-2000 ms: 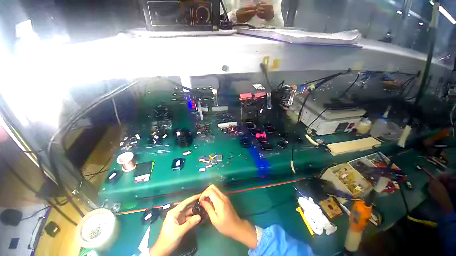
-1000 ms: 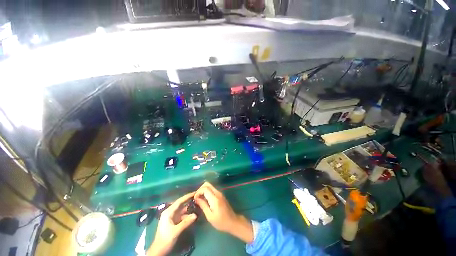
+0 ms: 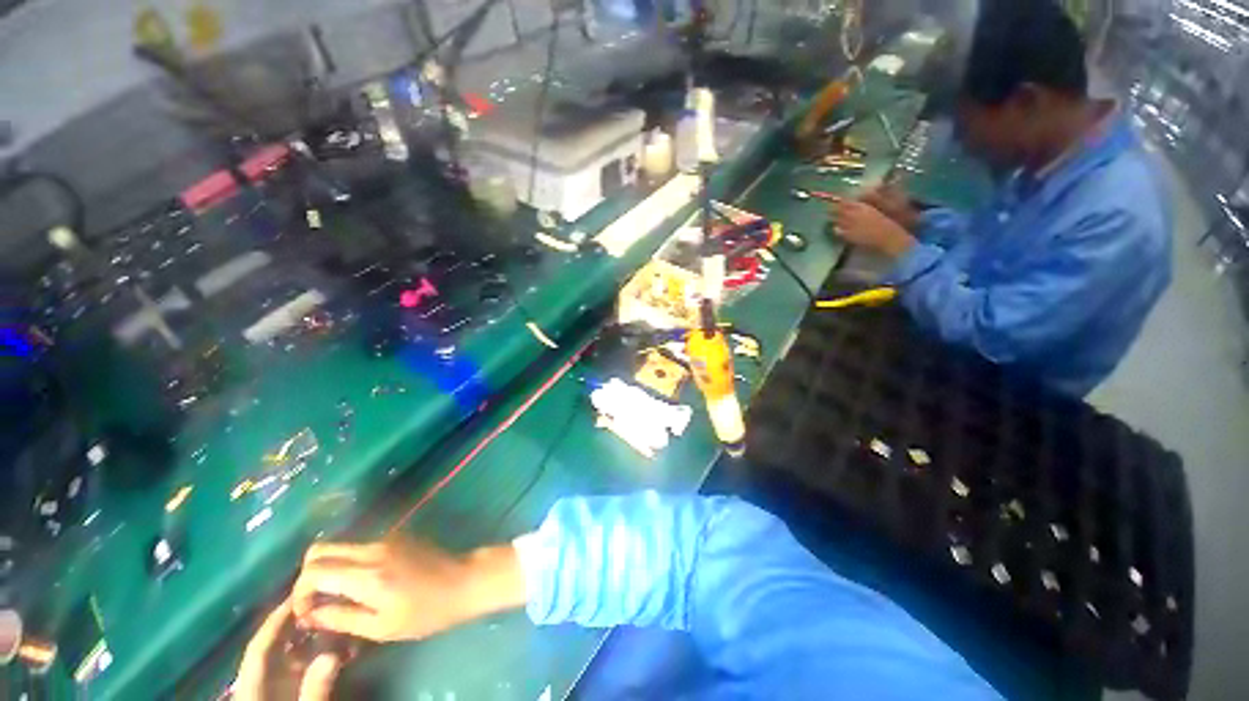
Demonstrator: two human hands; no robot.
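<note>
My right hand (image 3: 390,589) and my left hand (image 3: 281,657) are together at the lower left of the head view, above the green mat (image 3: 466,473). Their fingers close around a small dark piece, probably a watch unit (image 3: 318,644), which is mostly hidden by the fingers. My left hand is partly cut off by the bottom edge. My right forearm in a blue sleeve crosses the lower middle.
A large black blister tray (image 3: 959,493) holds several small units at the right. The orange tool (image 3: 714,373), white crumpled bundle (image 3: 638,415) and parts box (image 3: 658,296) lie beyond my forearm. A person in blue (image 3: 1055,247) works at the upper right.
The view has swung to the right, so the hands appear farther left and lower. The blister tray and the neighbouring person are now in view. The hands stay together on the dark piece.
</note>
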